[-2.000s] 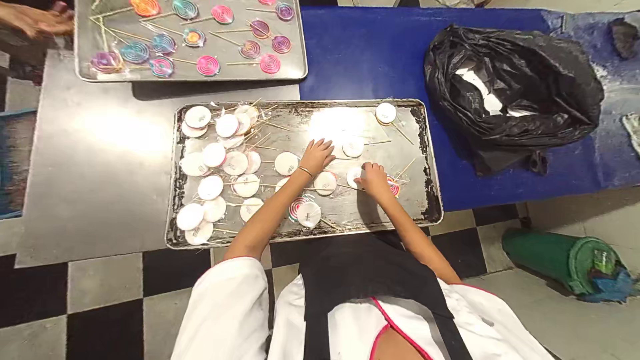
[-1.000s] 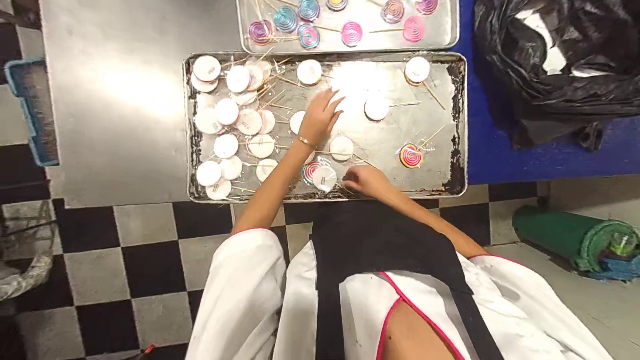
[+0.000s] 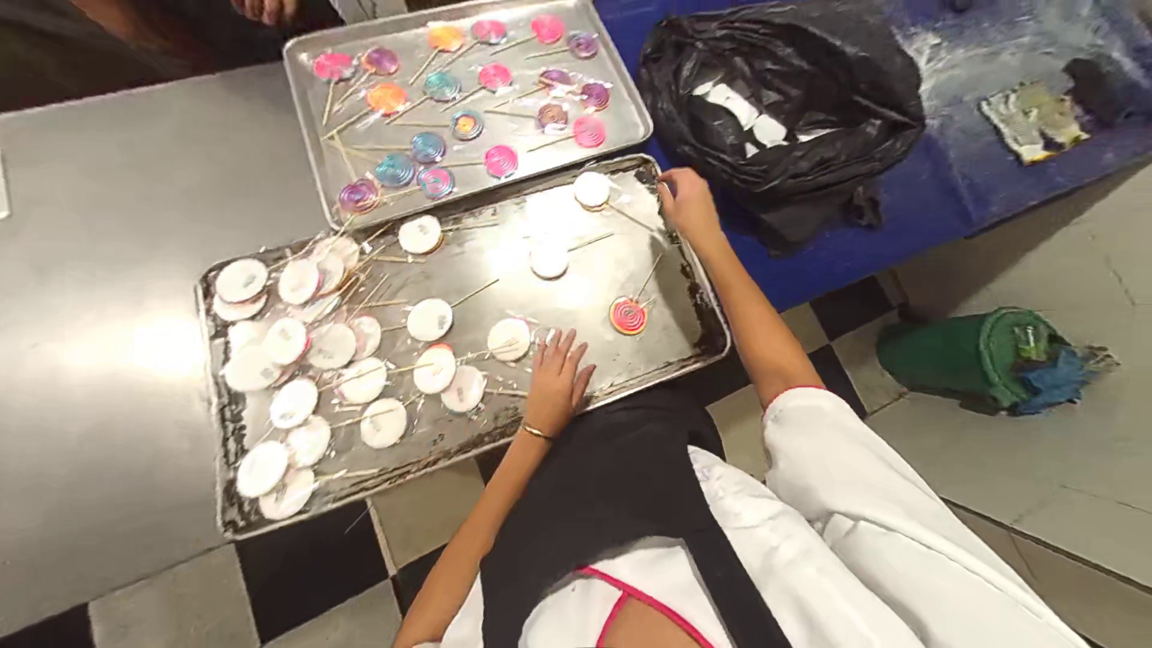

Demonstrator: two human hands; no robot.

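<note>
My left hand [image 3: 557,382] lies with fingers apart over the front part of a worn metal tray [image 3: 630,382], just right of a lollipop [image 3: 509,339] with a white round label. At the tray's back right corner is my right hand [image 3: 688,202], its fingers at the rim; whether they grip it is hard to tell. Near that hand sits another white-labelled lollipop [image 3: 591,190]. A red spiral lollipop [image 3: 628,315] lies face up at the right. Several wrapped lollipops with white labels crowd the tray's left half, some overlapping.
Behind is a second metal tray [image 3: 486,193] with several colourful spiral lollipops. A black plastic bag [image 3: 783,189] holding white scraps and a pair of gloves [image 3: 1030,121] rest on the blue table [image 3: 909,193]. A green bin [image 3: 954,353] lies at the right. Another person's hand [image 3: 268,9] shows at the top left.
My right hand has moved from the front of the tray to its back right corner. My left hand has come down toward the front edge. The view has shifted and turned.
</note>
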